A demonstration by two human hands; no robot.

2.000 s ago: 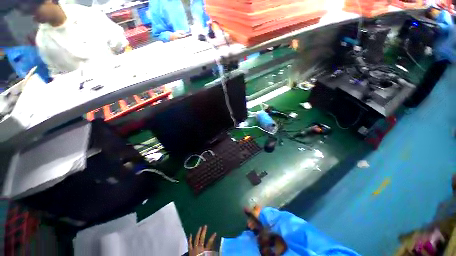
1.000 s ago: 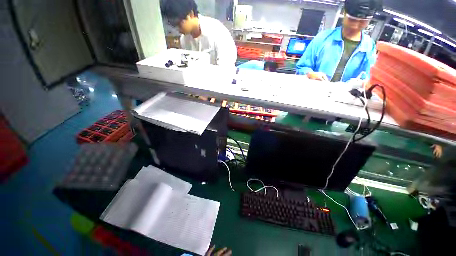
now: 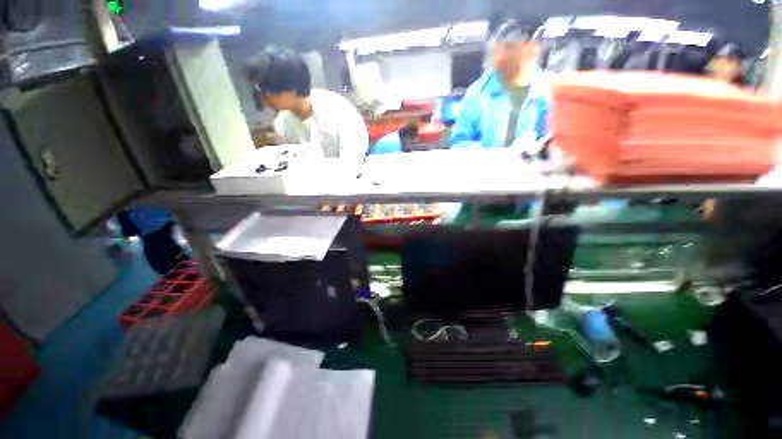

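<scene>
No hand of mine is in the picture. Nearest in front of me, white paper sheets (image 3: 283, 399) lie open on the green bench (image 3: 463, 416), cut off by the lower edge. A black keyboard (image 3: 484, 362) lies to their right, below a dark monitor (image 3: 489, 267). A black mouse (image 3: 586, 380) is right of the keyboard. A black computer case (image 3: 296, 296) stands behind the sheets with papers (image 3: 283, 235) on top. The frame is blurred.
A grey pocketed tray (image 3: 159, 356) is at the bench's left end, with a red tray (image 3: 171, 293) beyond it. Orange-red foam trays (image 3: 677, 129) are stacked on the white shelf (image 3: 412, 173). Several people are behind the shelf. A dark blurred shape is at the right edge.
The view has turned up from the bench. The fingers seen at the lower edge a second ago are out of the picture. The dark shape at the right is larger.
</scene>
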